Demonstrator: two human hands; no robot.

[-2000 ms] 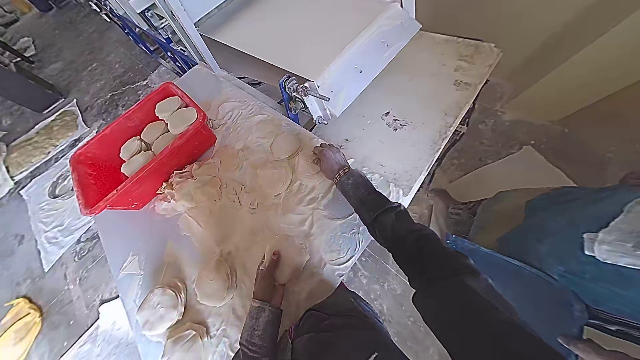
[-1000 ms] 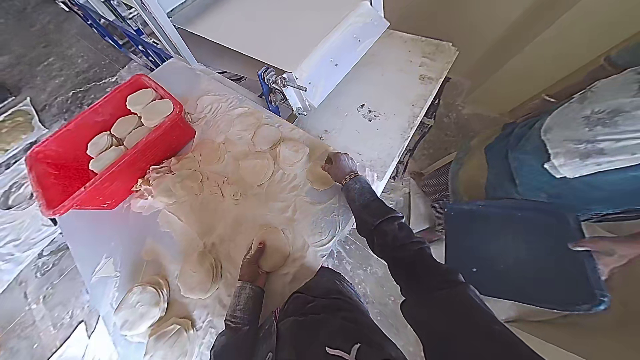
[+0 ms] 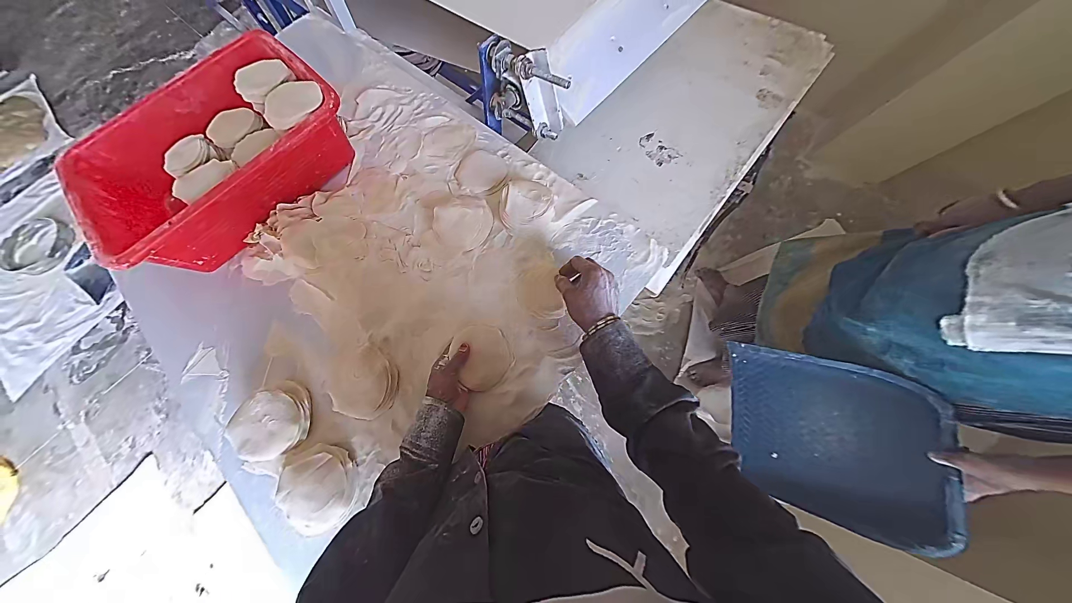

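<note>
My left hand (image 3: 450, 377) holds the left edge of a round dough disc (image 3: 486, 358), its thumb on top, near the front of the floured table (image 3: 201, 310). To the upper right, my right hand (image 3: 589, 291) pinches the edge of another flat dough disc (image 3: 540, 289). Stacks of discs stand left of my left hand: one close by (image 3: 362, 383), one farther left (image 3: 266, 421) and one nearer my body (image 3: 315, 486). Beyond my hands lie several loose discs, among them one (image 3: 462, 224) in the middle. Thin dough scraps (image 3: 293, 226) are heaped beside the red bin.
A red plastic bin (image 3: 251, 205) with several disc stacks (image 3: 293, 105) stands at the back left. A machine's metal chute (image 3: 624, 59) and threaded bolts (image 3: 544, 75) jut over a side board (image 3: 670, 142). At right, another person's hand (image 3: 988, 473) holds a blue plastic tray (image 3: 842, 444).
The other person's blue tray has come further into view at the right since the first frame. My left hand stays at a disc near the table's front. The view has shifted.
</note>
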